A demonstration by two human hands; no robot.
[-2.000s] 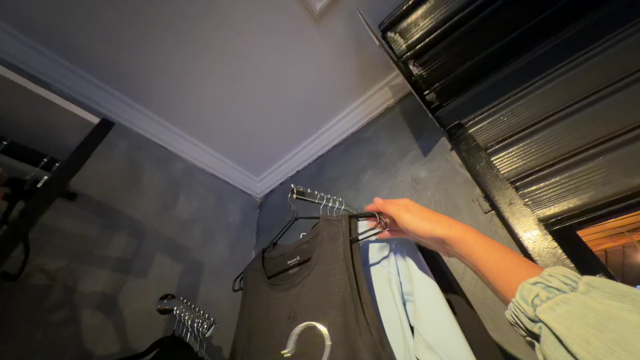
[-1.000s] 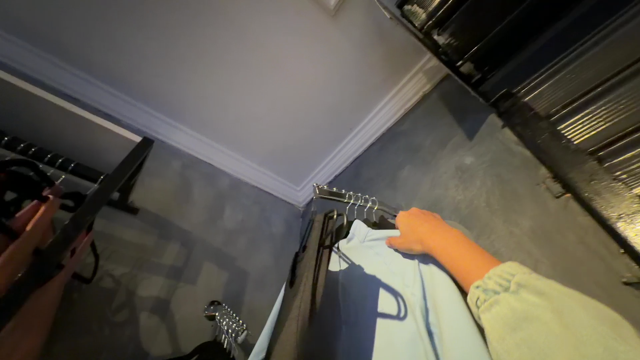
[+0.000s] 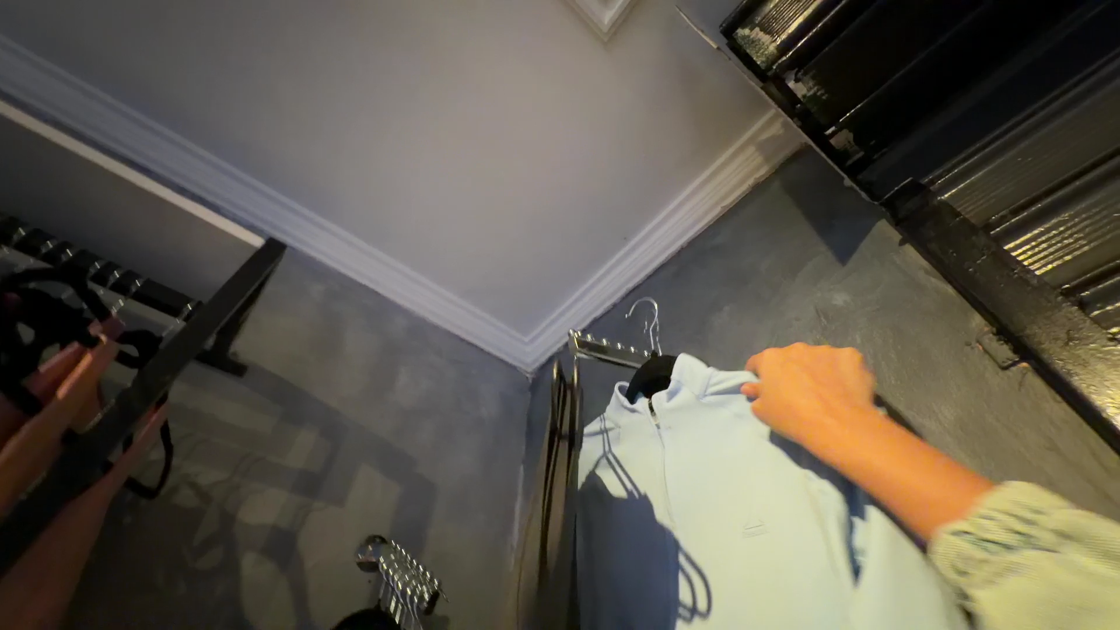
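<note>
My right hand (image 3: pixel 814 389) grips the shoulder of a light blue zip-neck top (image 3: pixel 744 472), its fingers closed over the fabric. The top is on a black hanger (image 3: pixel 652 376) whose metal hook (image 3: pixel 646 317) stands above the metal display rail (image 3: pixel 612 350) on the wall; whether the hook bears on the rail cannot be told. Dark garments on black hangers (image 3: pixel 562 455) hang edge-on just left of the blue top. A hanger's shadow falls across the blue fabric. My left hand is out of view.
At left, a black rack frame (image 3: pixel 201 328) carries pinkish garments (image 3: pixel 66 385) and black hangers. Low in the middle, another metal wall rail (image 3: pixel 402 569) holds several hanger hooks. A black ribbed metal shutter (image 3: pixel 1006 131) juts in from the upper right, beside the grey wall (image 3: pixel 919 350).
The dark top that faced me two seconds ago is now edge-on at left, and the light blue top shows its front. My right hand has gone from the hangers to the blue top's shoulder.
</note>
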